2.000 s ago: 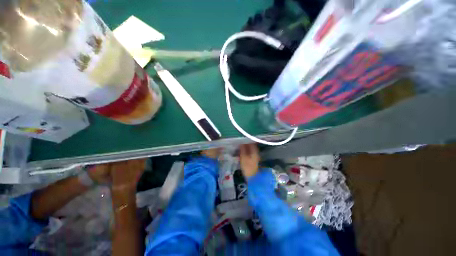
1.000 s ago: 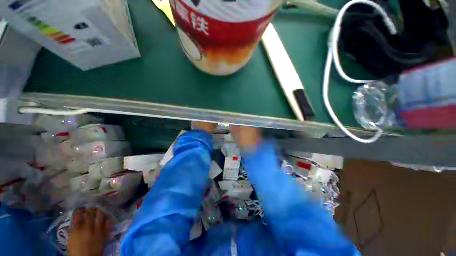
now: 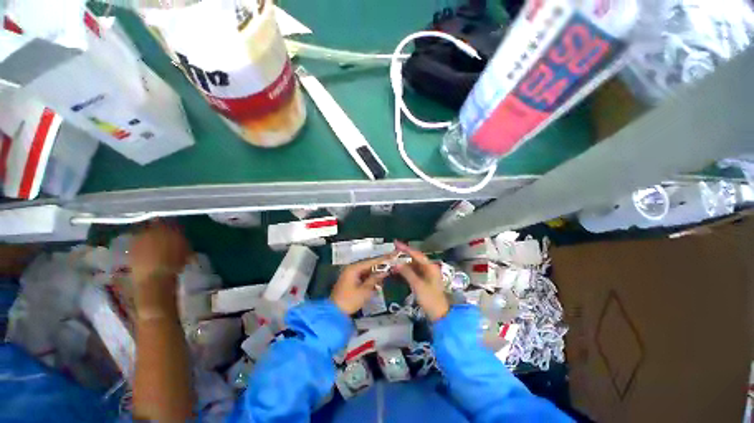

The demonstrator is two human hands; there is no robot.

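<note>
My left hand (image 3: 354,286) and my right hand (image 3: 427,283) meet below the shelf edge. Between their fingertips they hold a small white piece (image 3: 392,263), perhaps a looped lead; it is too small to tell. A white unit box (image 3: 362,250) lies just beyond my fingers. Another white box with a red band (image 3: 303,232) lies further back on the dark green surface. More boxes (image 3: 382,335) and rounded lamp units (image 3: 394,364) lie between my forearms and my body.
White cords (image 3: 537,324) are heaped right, beside a large brown carton (image 3: 661,322). A neighbour's arm (image 3: 157,330) reaches over bagged units left. The metal-edged shelf (image 3: 347,195) overhead holds a cup (image 3: 256,91), a soda bottle (image 3: 529,83) and a printed carton (image 3: 136,107). A grey post slants right.
My hands have come out from under the shelf edge towards my body, now with a small white piece between them. The neighbour's arm reaches further forward. The camera view has shifted.
</note>
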